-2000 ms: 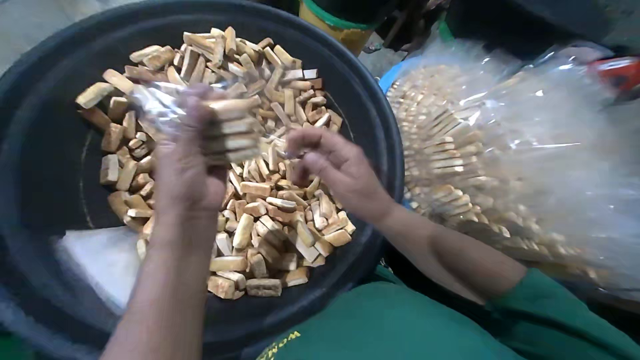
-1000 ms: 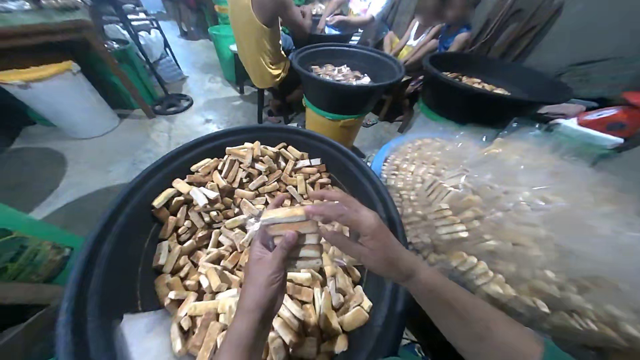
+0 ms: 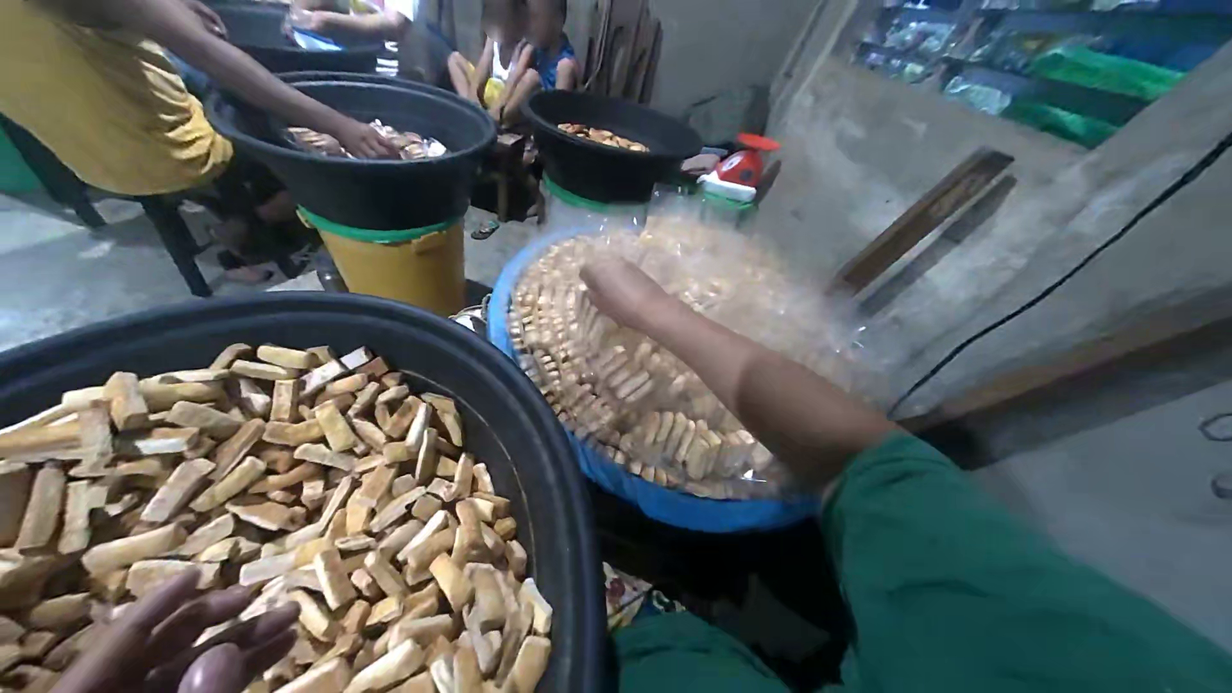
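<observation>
Loose baked bread sticks (image 3: 327,500) fill the wide black plastic tub (image 3: 553,520) in front of me. Over them, at the lower left edge, is my left hand (image 3: 183,640), its fingers spread and nothing held in them. My right arm reaches across to the blue-rimmed basin (image 3: 693,508), which is heaped with clear plastic bags of bread sticks (image 3: 683,438). My right hand (image 3: 616,284) is over the far left part of that heap, at the bags; its fingers are blurred and hidden, so whether it holds anything cannot be seen.
Beyond my tub, a person in a yellow top reaches into another black tub (image 3: 356,159) on a yellow container (image 3: 395,265). A third black tub (image 3: 616,159) and a red and white scale (image 3: 736,171) stand behind the basin. A wooden plank (image 3: 919,221) leans on the wall at right.
My hands, earlier together around a clear bag of bread sticks over the tub, have parted. The right has moved to the basin, and the left is low over the loose sticks. The view has swung right.
</observation>
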